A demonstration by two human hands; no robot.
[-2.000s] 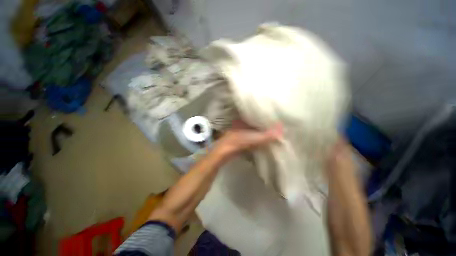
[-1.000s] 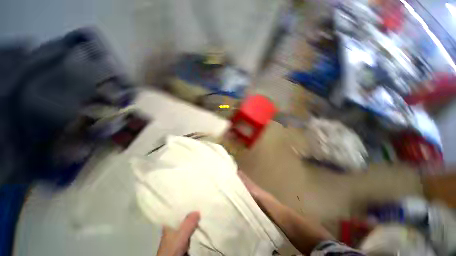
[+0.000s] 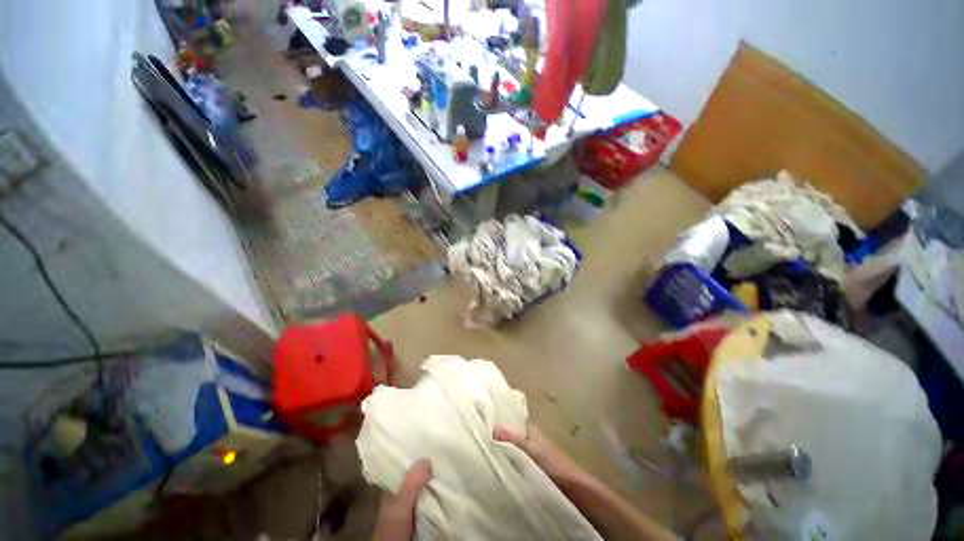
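Note:
A bundle of cream cloth pieces (image 3: 460,449) is held up in front of me at the lower middle, above the floor. My left hand (image 3: 407,502) grips its left side, with the thumb on top. My right hand (image 3: 529,449) grips its right side, with fingers over the edge. The bundle is loosely folded, and its lower end is cut off by the frame's edge. The undersides of both hands are hidden by the cloth.
A red stool (image 3: 320,370) stands left of the bundle. A heap of cream cloth (image 3: 515,264) lies on the floor ahead. A round-ended, white-covered board (image 3: 835,433) is at right, by a red stool (image 3: 682,370). Sewing tables (image 3: 407,111) stand at the back.
The view has swung from the white pressing table to the open floor and sewing tables. The cream bundle has moved along with both hands, still held between them.

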